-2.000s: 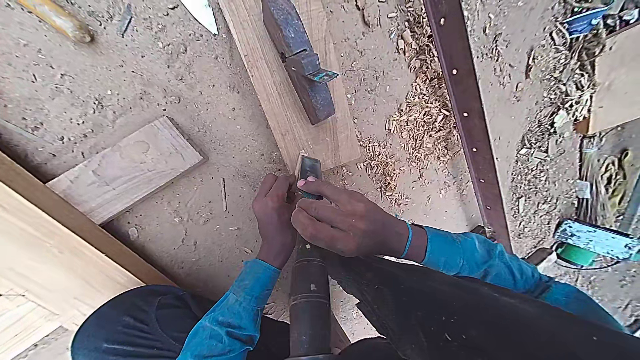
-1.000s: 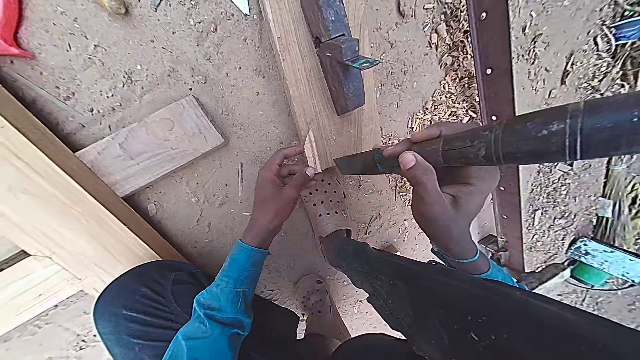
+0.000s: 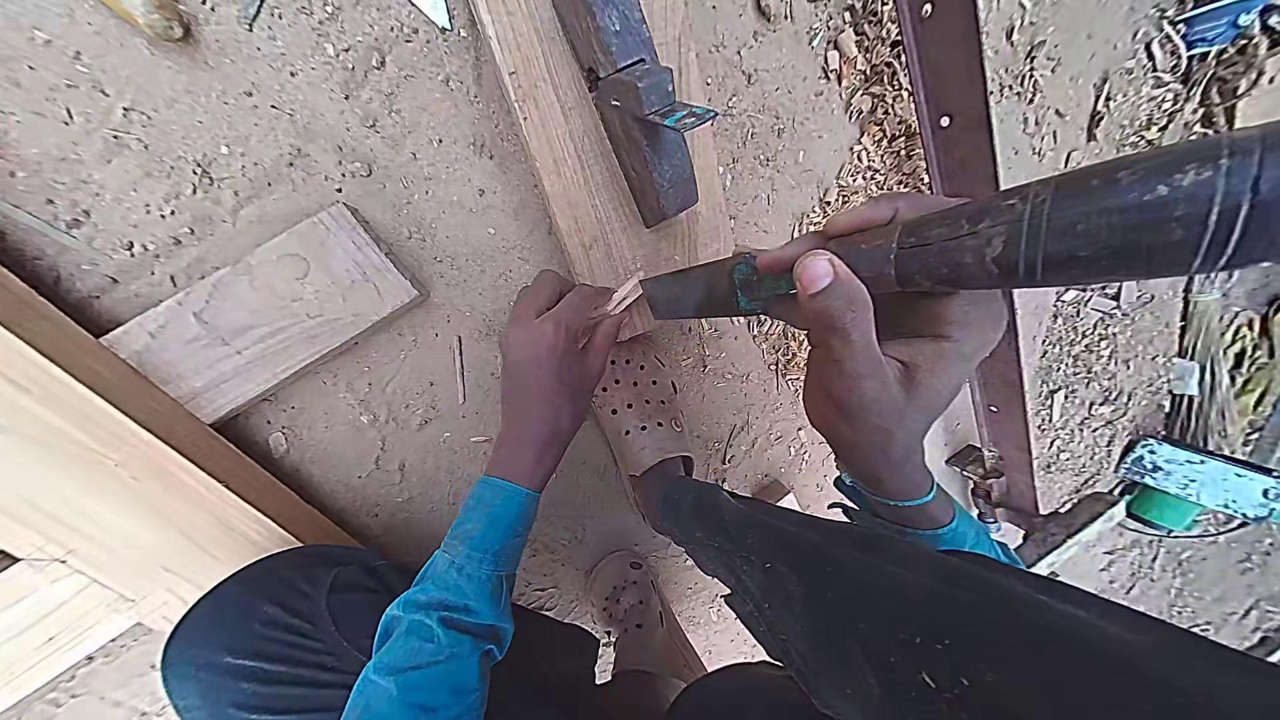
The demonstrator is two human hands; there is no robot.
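My right hand (image 3: 885, 350) grips a wood chisel (image 3: 700, 291) by its blade and the lower end of its thick dark handle (image 3: 1090, 220), which runs off to the right. The blade's end touches a small sliver of wood (image 3: 625, 297), pinched in the fingers of my left hand (image 3: 555, 365). Both meet over the near end of a wooden board (image 3: 560, 160), just above my shoe. A dark wooden hand plane (image 3: 640, 130) with a blade standing out of it lies on that board.
A short plank (image 3: 265, 310) lies on the sandy ground at left, beside a wooden frame (image 3: 130, 450). Wood shavings (image 3: 885, 130) lie along a dark metal bar with holes (image 3: 950, 100). At right are a blue-white object (image 3: 1200, 480) and a bundle of bristles (image 3: 1200, 350).
Two seconds ago both hands were together at the board's end with the chisel handle pointing down. The handle now points right, and the blade has come against the sliver in my left fingers.
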